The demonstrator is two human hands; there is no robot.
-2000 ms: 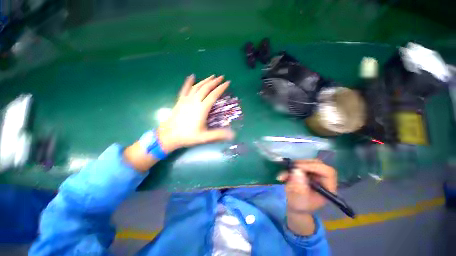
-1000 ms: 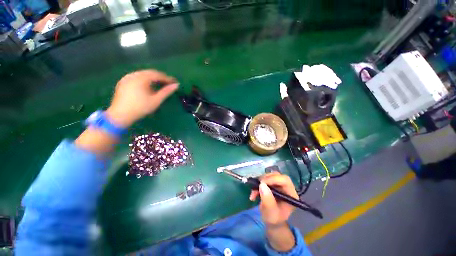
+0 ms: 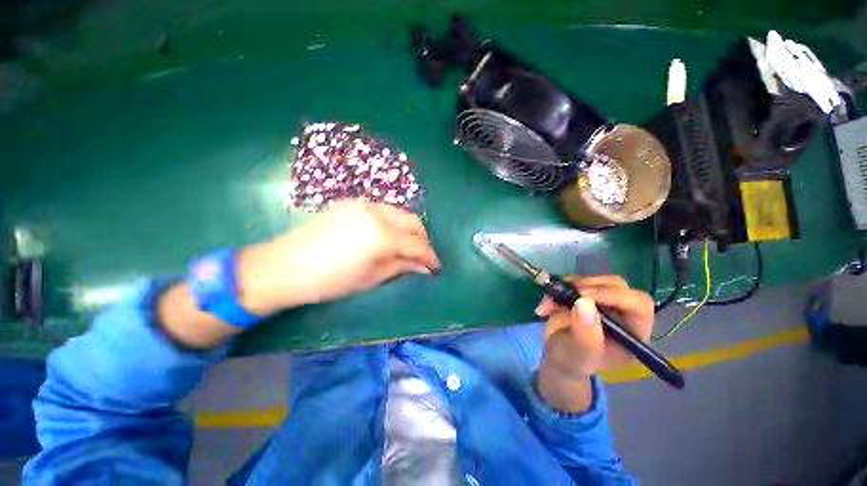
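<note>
My right hand [image 3: 597,327] holds the black soldering iron [image 3: 618,337] like a pen, its metal tip pointing up and left over the mat. My left hand [image 3: 352,254], with a blue wrist band [image 3: 217,287], is low over the bench just below the heap of small silvery discs with reddish-dark leads [image 3: 352,169]. Its thumb and fingertips are brought together; I cannot tell if something small is between them. The small jig seen earlier does not show and may be behind the left hand. A thin silvery line [image 3: 561,235] lies beyond the iron.
A black fan with a round wire guard [image 3: 509,150] stands behind the iron. Right of it are a tan tub with silvery filling [image 3: 646,176], a black unit with a yellow label [image 3: 765,211], cables and white tissue [image 3: 799,71]. The green mat's front edge [image 3: 380,340] runs before me.
The view has turned. My left hand has come down from beyond the heap to its near side by the bench's front, fingertips together. My right hand still holds the iron.
</note>
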